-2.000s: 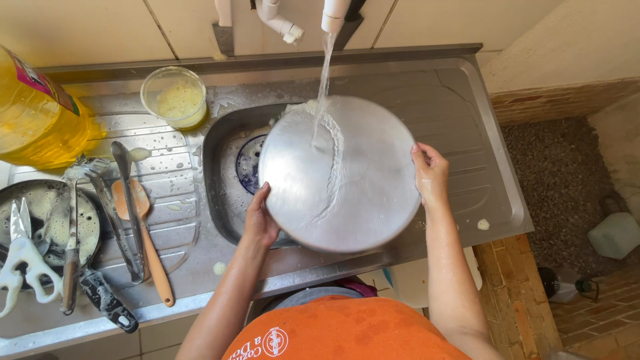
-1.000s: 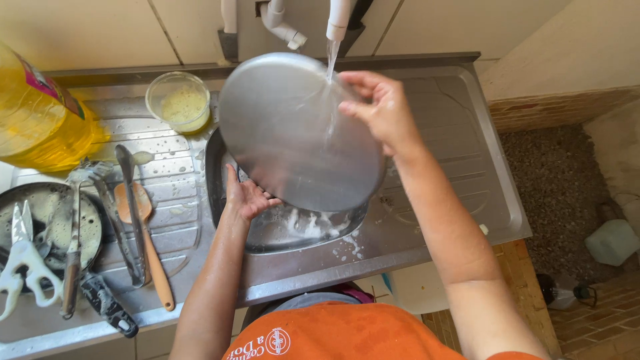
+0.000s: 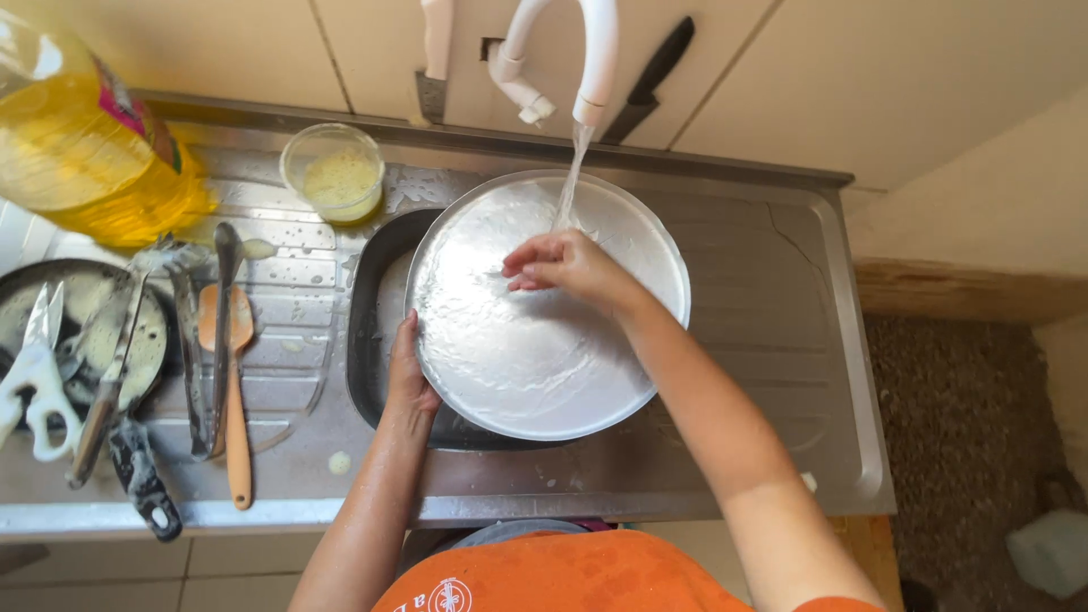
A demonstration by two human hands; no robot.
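Observation:
A round metal pan or lid (image 3: pixel 527 357), wet and shiny, lies over the sink basin (image 3: pixel 365 340) beneath the white faucet (image 3: pixel 595 68). Water runs from the spout onto its upper part. My left hand (image 3: pixel 411 365) grips its left rim, with the thumb at the edge and the other fingers hidden below. Over the middle of the metal surface is my right hand (image 3: pixel 565 268), its fingers slightly bent and apart, holding nothing; whether it touches the metal I cannot tell.
On the left drainboard are a soapy frying pan (image 3: pixel 144 340), scissors (image 3: pixel 41 391), metal utensils, an orange spatula (image 3: pixel 238 408), a clear tub (image 3: pixel 333 174) of yellowish liquid and a large bottle (image 3: pixel 93 161) of yellow liquid. Knives (image 3: pixel 659 72) hang on the wall.
The round metal piece was tilted a second ago and now lies flatter under the water. My right hand has let go of its rim and moved over its middle; my left hand holds the left edge.

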